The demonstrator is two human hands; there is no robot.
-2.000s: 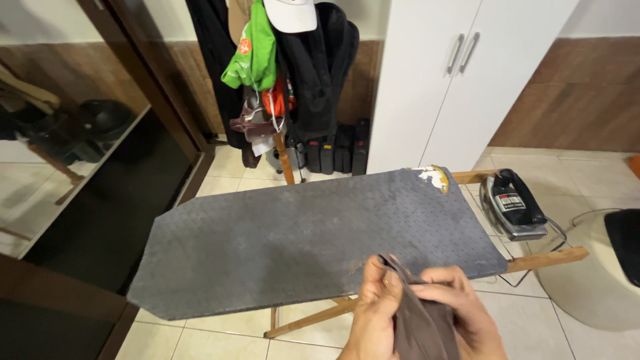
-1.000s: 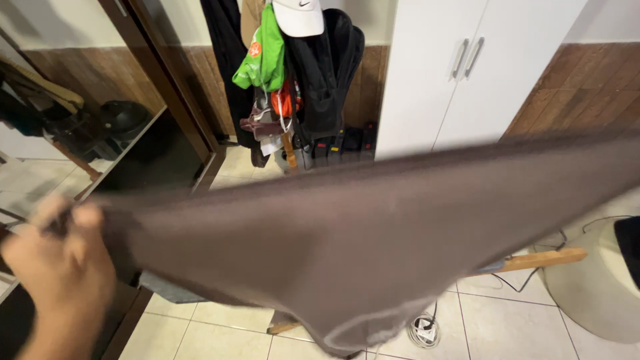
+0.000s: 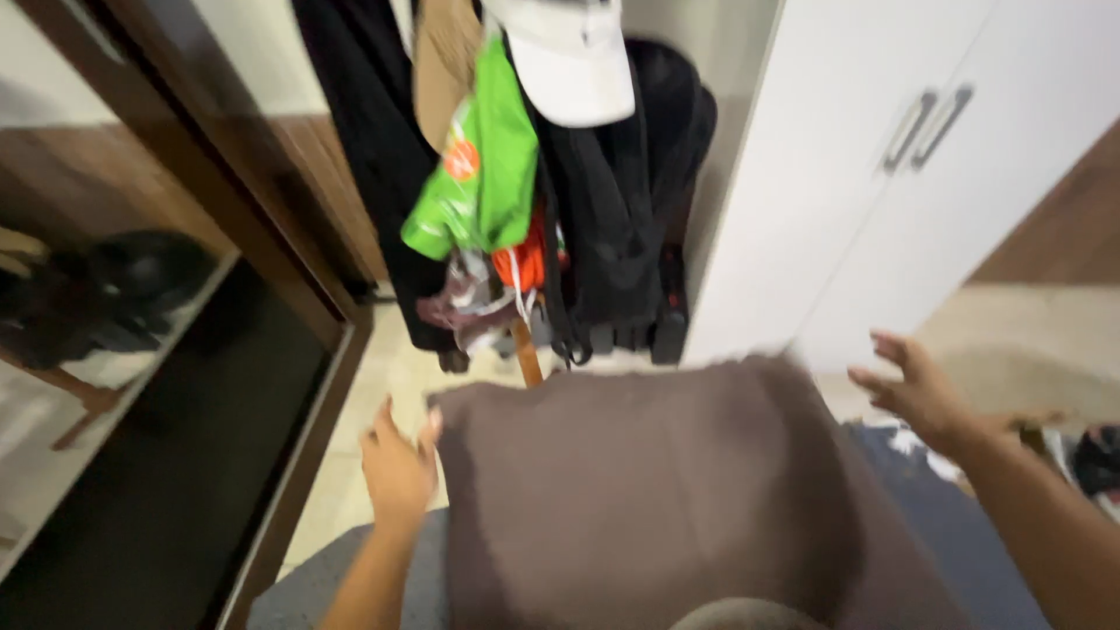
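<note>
A brown cloth garment (image 3: 630, 472), blurred by motion, spreads in the air and over the ironing board (image 3: 350, 577), whose grey padded cover shows on both sides of it. My left hand (image 3: 401, 459) is at the garment's upper left corner, thumb beside the edge and fingers apart; it does not grip the fabric. My right hand (image 3: 914, 389) is raised to the right of the upper right corner, fingers spread, with nothing in it. At the lower right edge, partly cut off, a dark object, the clothes iron (image 3: 1098, 464), shows behind my right forearm.
Beyond the board, a rack holds a white cap (image 3: 573, 70), a green bag (image 3: 481, 166) and black clothing or bags (image 3: 612, 201). A white cabinet (image 3: 805, 192) stands at the right. A dark-framed sliding door (image 3: 289, 201) with a reflective panel is at the left.
The garment, bunched in both hands two seconds ago, was stretched out in the air one second ago. Now it spreads over the board, and my hands are off it. The view has moved closer.
</note>
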